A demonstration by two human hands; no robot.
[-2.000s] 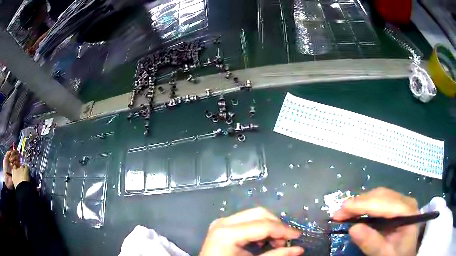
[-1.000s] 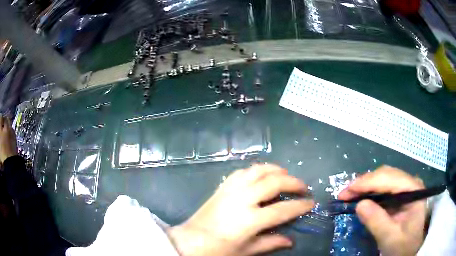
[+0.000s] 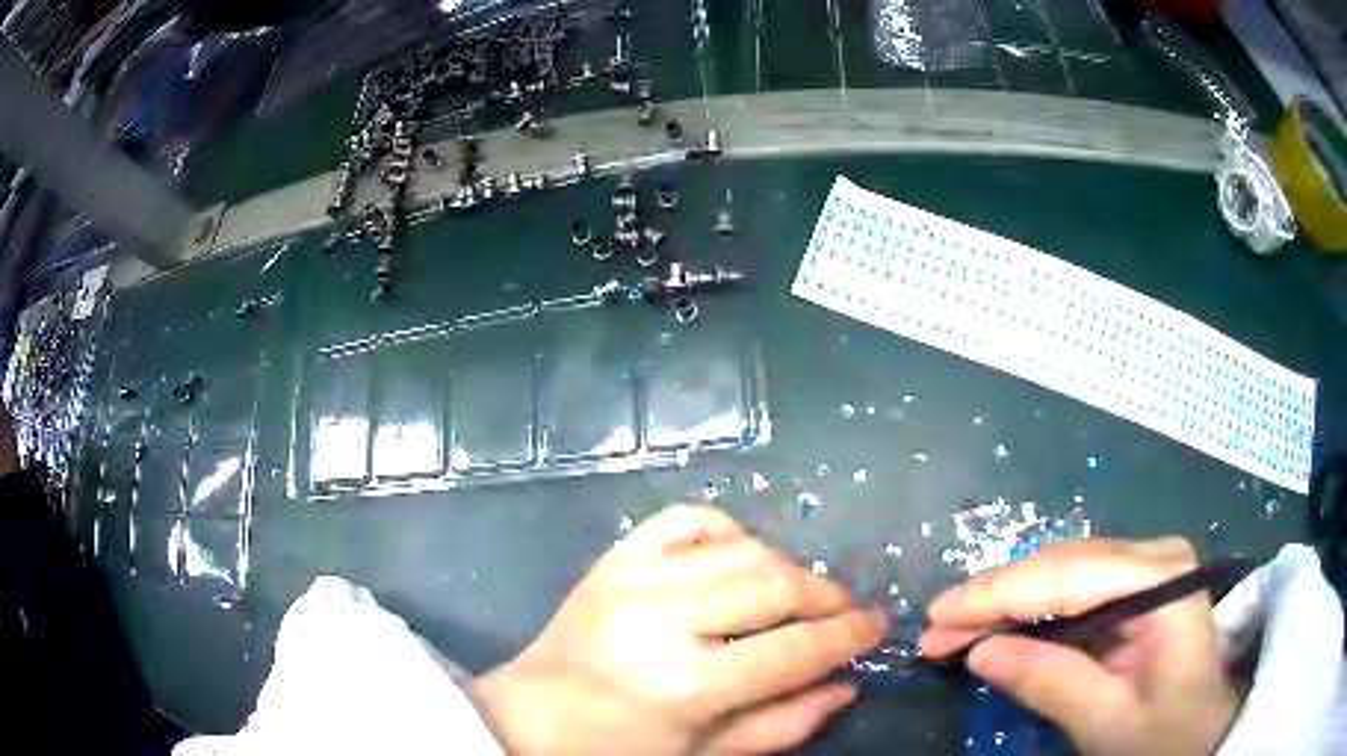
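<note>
My right hand [image 3: 1093, 635] is shut on dark, pen-like tweezers [image 3: 1145, 595] at the lower right. Their tip lies between my two hands. My left hand [image 3: 694, 635] is beside it, fingers bent and pointing right; what is under its fingertips is too small to tell. A shiny blue strip [image 3: 1012, 724] lies under my right hand. Tiny white bits [image 3: 990, 535] are heaped just beyond my right fingers, with more scattered around. A long white sticker sheet [image 3: 1064, 332] with rows of pale-blue marks lies beyond my right hand.
A clear blister tray [image 3: 495, 421] lies beyond my left hand, another [image 3: 177, 502] at left. Small dark metal components [image 3: 443, 89] are piled on and around the pale strip [image 3: 827, 126]. Yellow tape [image 3: 1312, 170] and a white roll [image 3: 1253, 204] stand far right. A grey post rises at upper left.
My left hand came in further from the lower edge, and its fingers have closed together. My right hand with the tweezers has shifted left, nearer to it. The view has tilted down.
</note>
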